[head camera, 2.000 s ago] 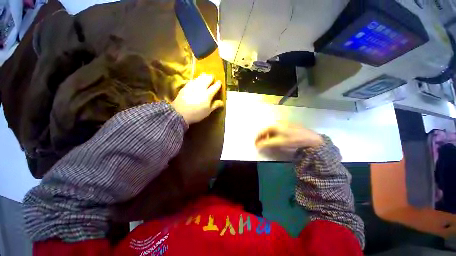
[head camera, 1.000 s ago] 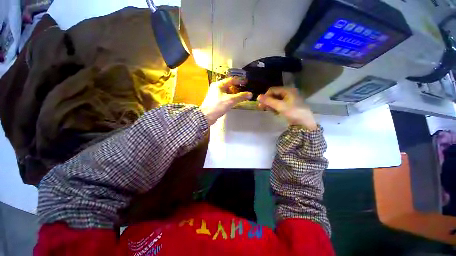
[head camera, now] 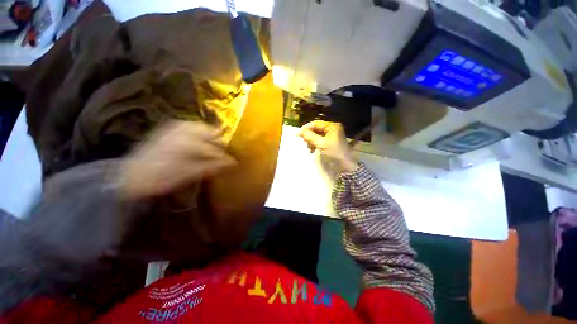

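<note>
The brown garment (head camera: 82, 95) lies in a heap on the left side of the table. Its smooth flat edge strip (head camera: 258, 139) runs down beside the needle area and looks golden under the lamp. My left hand (head camera: 183, 155) is blurred over the garment; whether it grips the cloth is not clear. My right hand (head camera: 326, 138) is just below the dark machine bed (head camera: 354, 118), right of the strip, with thumb and forefinger close together. Anything between those fingertips is too small to tell. The needle and presser foot are too small to make out clearly.
The white sewing machine head (head camera: 341, 44) spans the top. The lamp (head camera: 250, 54) hangs over the garment's edge. The control panel (head camera: 459, 73) glows blue at the upper right. The white table (head camera: 443, 196) reaches right, with an orange seat or bin (head camera: 493, 272) beyond.
My left hand has moved from the needle area leftward and down over the garment. My right hand has shifted slightly left and down. The view has shifted a little.
</note>
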